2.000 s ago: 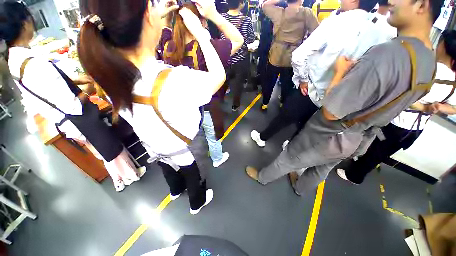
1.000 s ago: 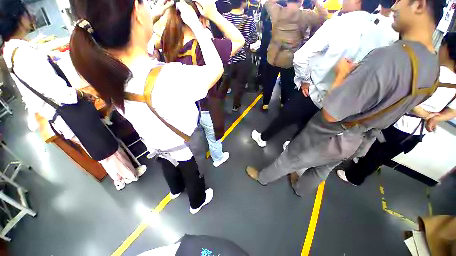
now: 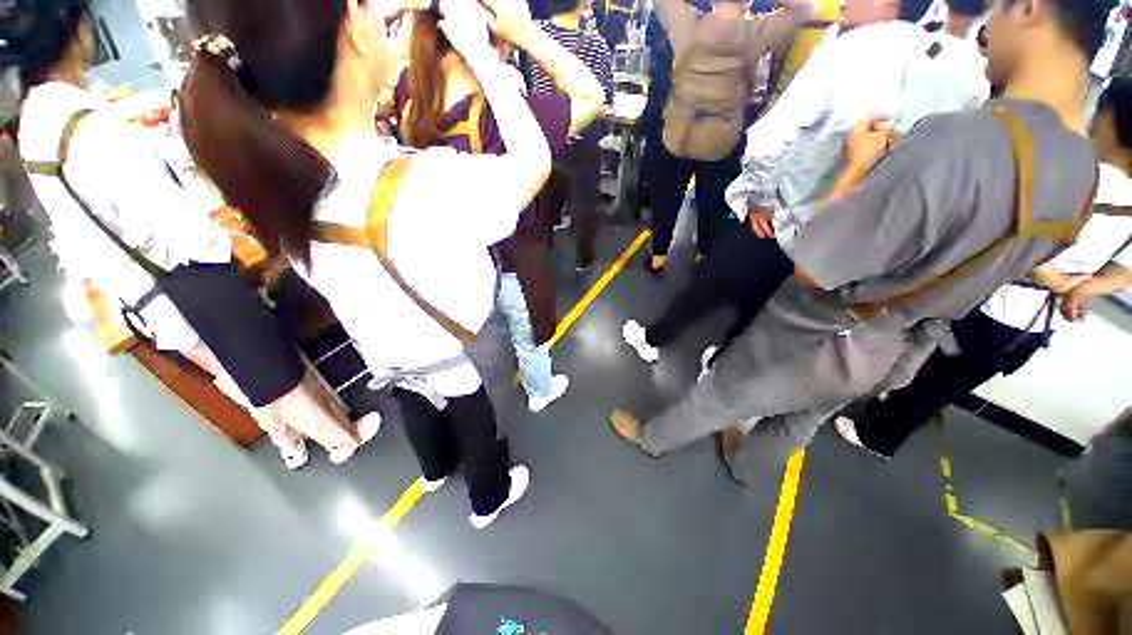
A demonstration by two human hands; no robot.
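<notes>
Neither of my hands is in the picture. At the bottom edge, the top of my dark grey apron with a small blue logo shows, with a bit of white sleeve or shirt beside it. Nearest in front of me is the dark grey floor with yellow lane lines. A brown piece, perhaps a bag or cut pieces, with pale edges is cut off at the lower right corner.
Several people stand ahead, one in a white shirt with raised arms and one in grey. A wooden box or bench and metal-legged stands are at left. A white-topped table is at right.
The person at far left has shifted and moved a foot to the right. A dark, blurred shape has appeared at the right edge above the brown piece. My view is nearly unchanged.
</notes>
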